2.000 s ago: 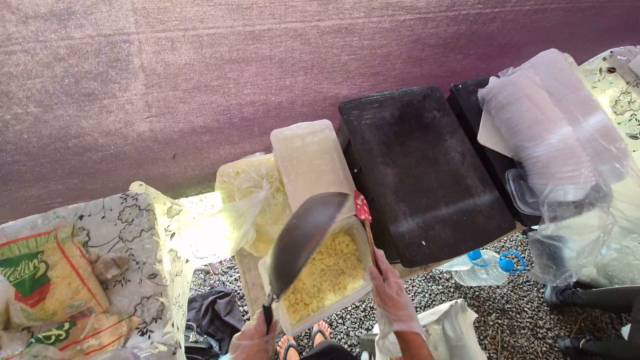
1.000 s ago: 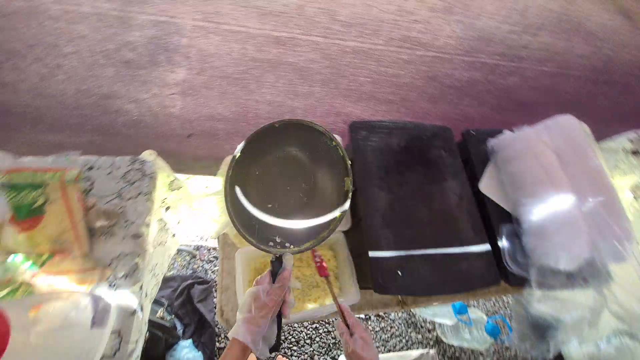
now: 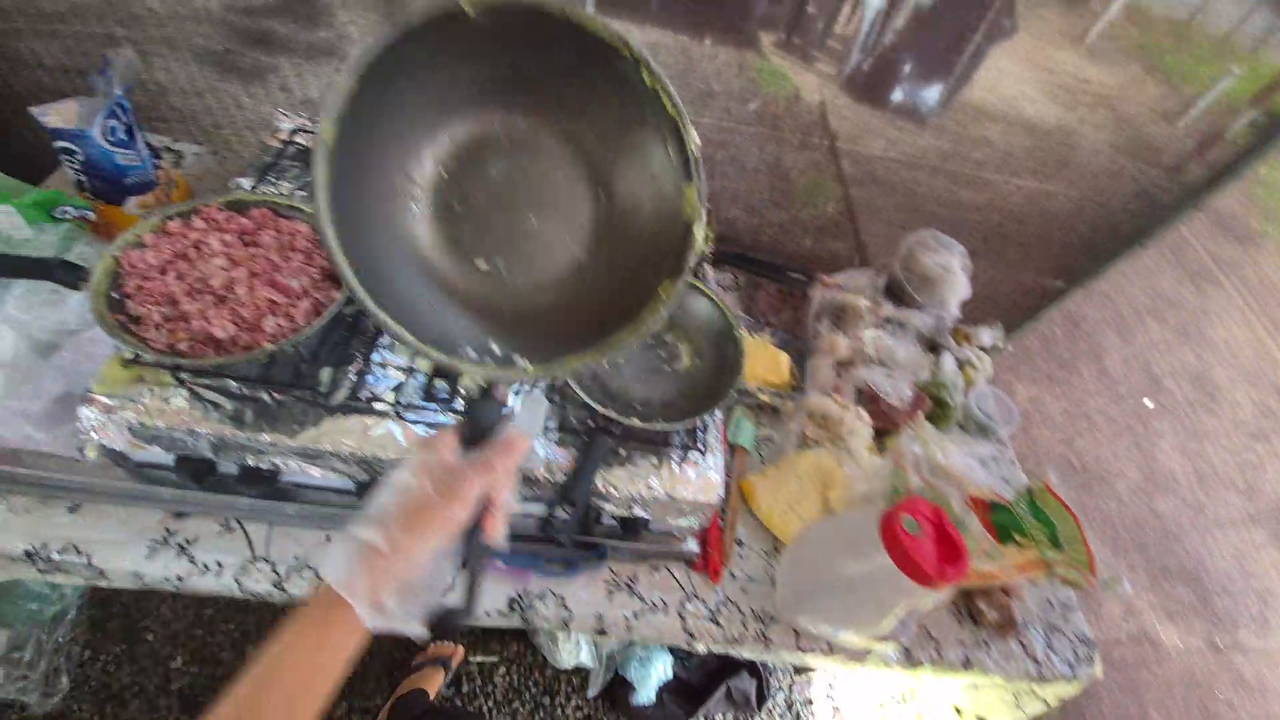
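Note:
My left hand (image 3: 430,525), in a clear plastic glove, grips the black handle of a large dark wok (image 3: 515,190). The wok's inside faces me, nearly bare, with small bits stuck to its surface and rim. Behind and below it is a foil-covered gas stove (image 3: 330,430). A pan heaped with pinkish chopped meat (image 3: 225,280) sits at the stove's left, and a smaller dark frying pan (image 3: 665,360) at its right, partly hidden by the wok. My right hand is out of view.
A jug with a red lid (image 3: 925,540), yellow cloths (image 3: 795,490), a green-headed spatula (image 3: 741,430) and bagged ingredients (image 3: 870,360) are right of the stove. Blue and white packaging (image 3: 110,150) stands at the back left. Bags lie beneath the patterned tablecloth's edge (image 3: 640,600).
The view has swung from the container of yellow food and black trays to the stove. My left hand still holds the wok; my right hand, earlier holding a red spatula, has left view.

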